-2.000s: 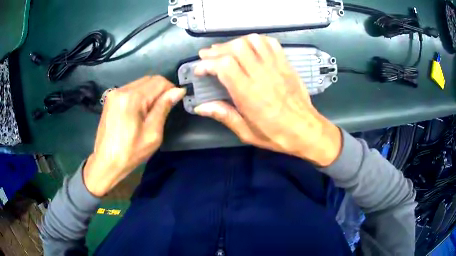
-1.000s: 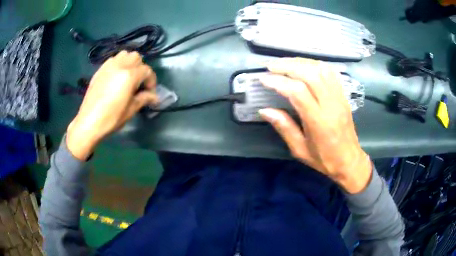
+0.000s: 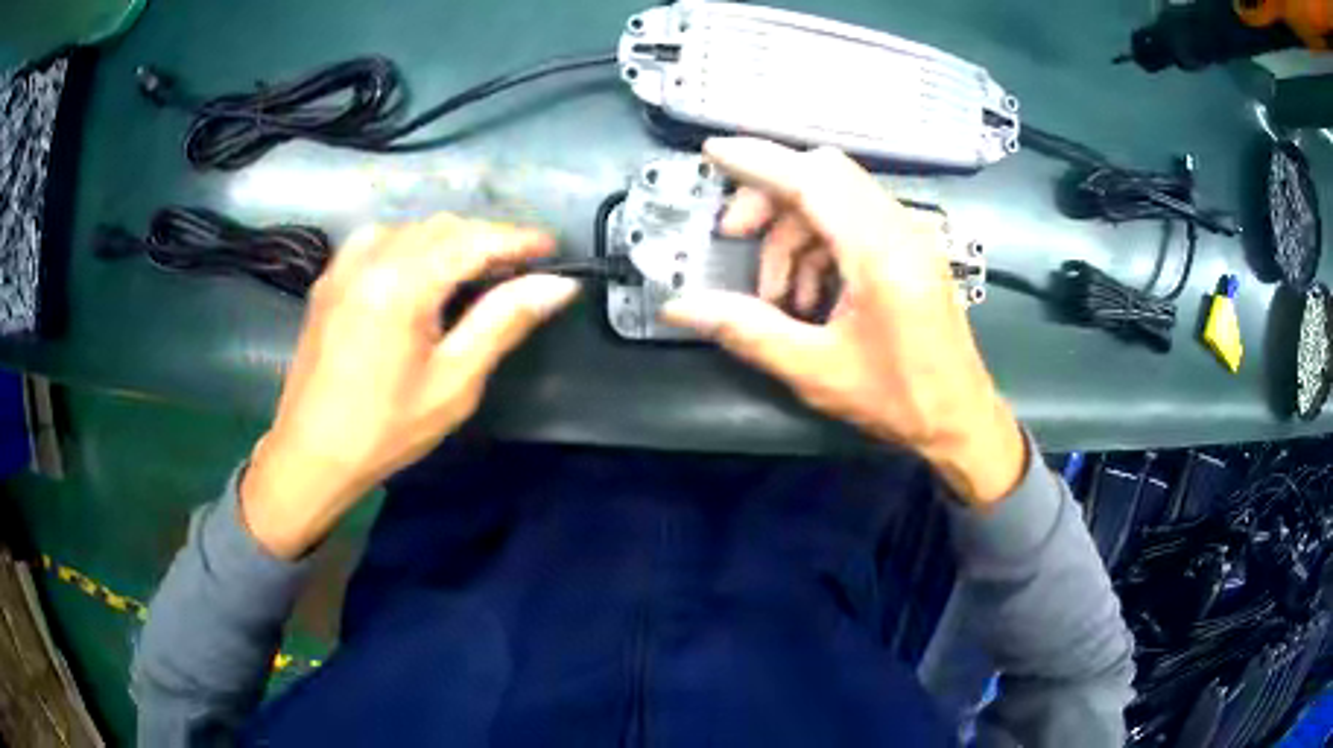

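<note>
A grey ribbed charger (image 3: 633,310) lies on the mat in front of me, partly under my right hand. My right hand (image 3: 848,292) holds a small grey end plate (image 3: 670,219) with holes between thumb and forefinger at the charger's left end. My left hand (image 3: 417,329) pinches the black power cord (image 3: 563,268) just left of that end. The bundled part of a cord (image 3: 241,252) lies left of my left hand. A second charger (image 3: 833,85) lies behind, with a cord at each end.
Cord bundle (image 3: 300,114) at back left. Output lead bundles (image 3: 1118,304) on the right, beside a yellow block with blue tip (image 3: 1222,325). Orange and black screwdriver (image 3: 1199,37) at top right. Round screw dishes (image 3: 1292,212) at the right edge. Parts tray (image 3: 29,205) at far left.
My left hand has moved right along the cord to the charger's end. The end plate, near my left hand a second ago, is now in my right fingers. The view has shifted.
</note>
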